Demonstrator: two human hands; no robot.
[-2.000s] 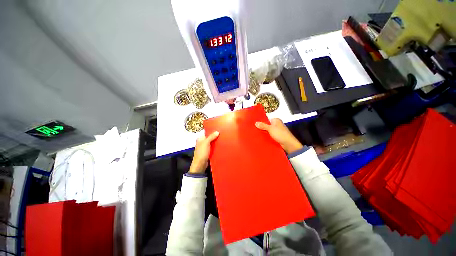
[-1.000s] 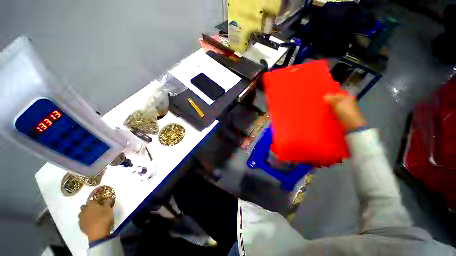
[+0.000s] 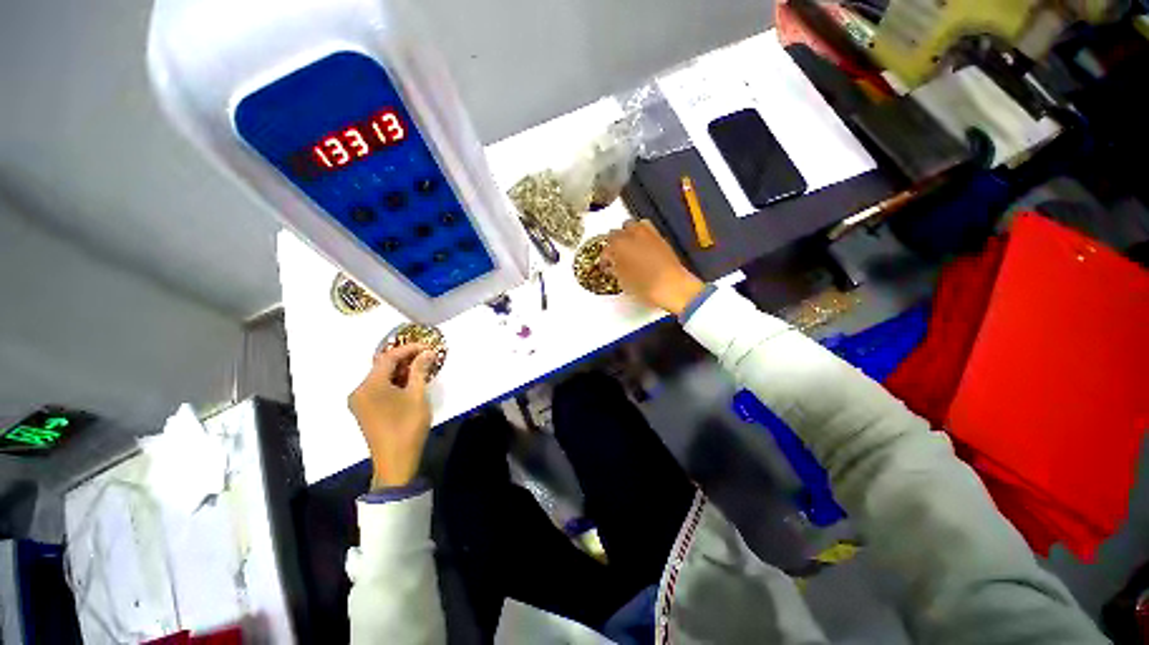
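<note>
My left hand (image 3: 391, 410) is at the left dish of gold fasteners (image 3: 422, 338), its thumb and fingertips close together over the gold bits. My right hand (image 3: 649, 267) reaches with its fingertips into the right dish of gold fasteners (image 3: 595, 267). Whether either hand pinches a fastener is too small to tell. The white fastening press (image 3: 435, 139) stands between and behind the hands, with its red counter display (image 3: 358, 139) reading 13313. Its small lower die (image 3: 522, 333) shows between the dishes, with no panel on it.
A fanned red panel pile (image 3: 1052, 378) lies at the right, by a blue stool (image 3: 794, 454). A phone (image 3: 756, 158), an orange cutter knife (image 3: 696, 212) on a black mat and a fastener bag (image 3: 548, 208) lie behind my right hand. A white side table (image 3: 258, 517) stands at left.
My right hand has let go of the red panel it carried to the right and has moved back to the right dish. My left hand stays at the left dish. The view has turned back left.
</note>
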